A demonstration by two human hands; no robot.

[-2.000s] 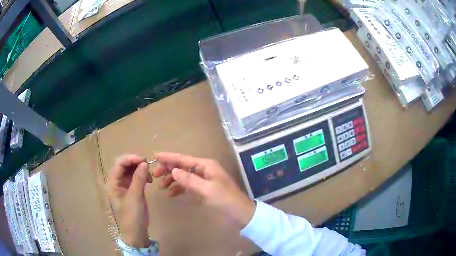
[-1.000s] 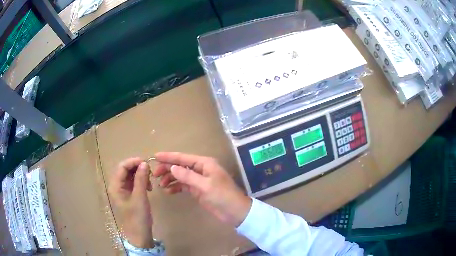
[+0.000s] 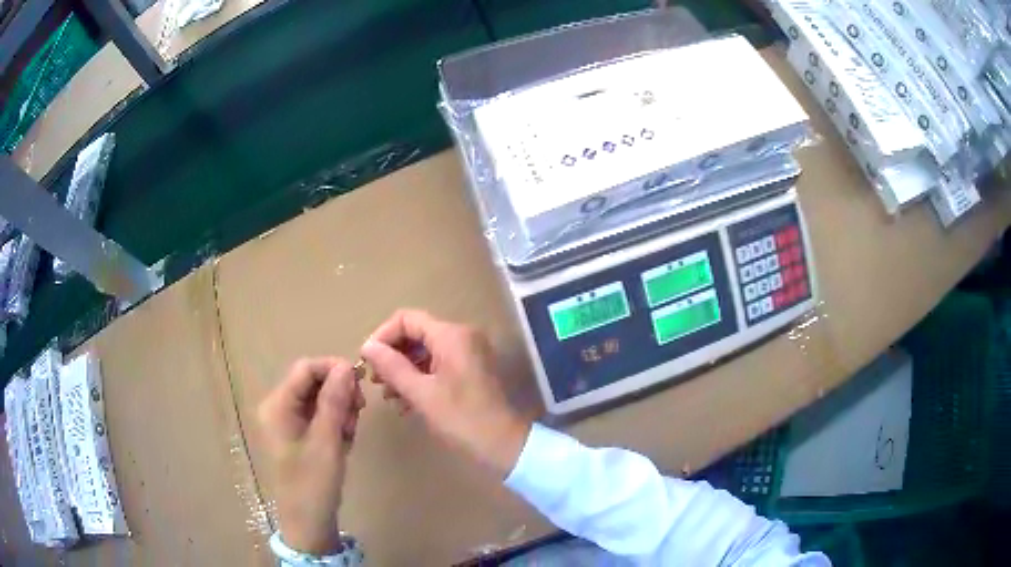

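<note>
My left hand (image 3: 314,432) and my right hand (image 3: 438,388) meet above the brown cardboard covering, left of the scale. Their fingertips pinch a tiny thin item (image 3: 359,364), too small to name. The digital scale (image 3: 660,305) shows three lit green displays. A white product box (image 3: 643,122) in clear film lies on the scale pan, its row of small dark icons facing up. Neither hand touches the scale or the box.
White boxes (image 3: 91,443) stand in a row at lower left. Bagged boxes (image 3: 870,89) lie in a pile at upper right. The green conveyor (image 3: 255,133) runs behind with boxes on it. A green crate (image 3: 953,443) with a numbered white board (image 3: 848,437) is at lower right.
My right hand's fingers have curled in, and both hands' fingertips have shifted slightly right. Bagged boxes on the conveyor at left have moved up and right in the view.
</note>
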